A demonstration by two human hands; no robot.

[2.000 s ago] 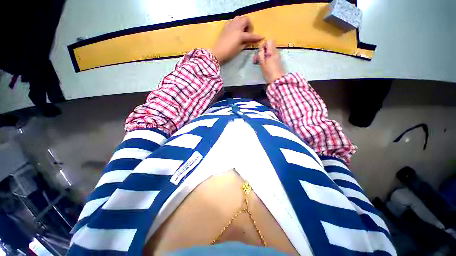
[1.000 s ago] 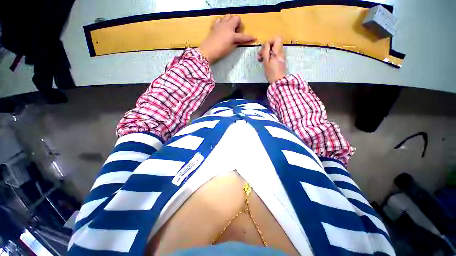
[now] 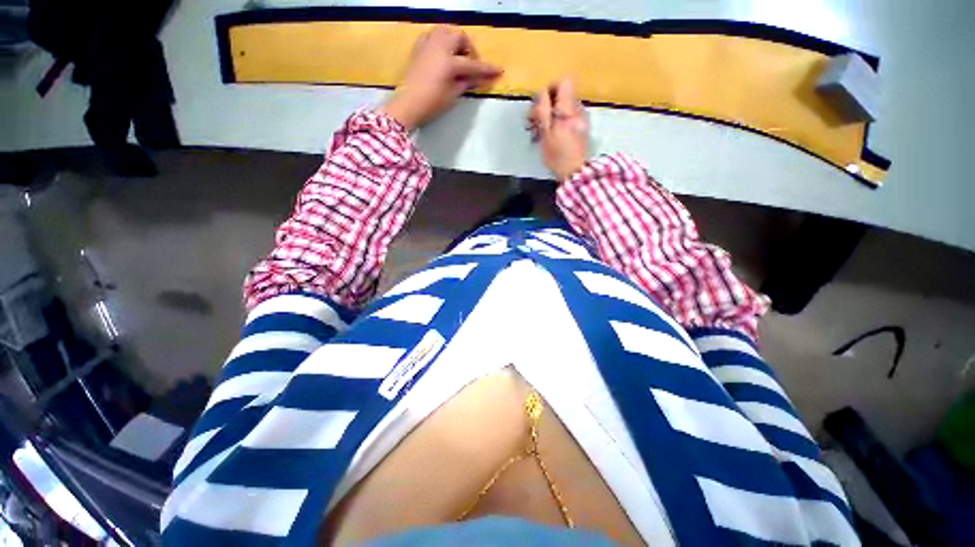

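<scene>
A long yellow pattern template [image 3: 706,75] lies flat on a black cut piece [image 3: 535,19], which shows as a dark border round it. A small grey-white pattern weight [image 3: 848,88] sits on the wide right end. My left hand [image 3: 436,75] rests on the template left of its middle, fingers spread, holding nothing. My right hand [image 3: 560,126] is at the template's near edge, a little right of my left hand, fingers bent together. The marking pen cannot be made out between them.
Black cloth [image 3: 107,64] hangs over the edge of the pale table [image 3: 289,123] at the far left. Below the table is grey floor [image 3: 877,310], with a dark curved cord on the right and metal and clear clutter at the lower left.
The template, cloth and weight sit further right and tilt down to the right in the view. My left hand has moved left along the template; my right hand has moved slightly left with it.
</scene>
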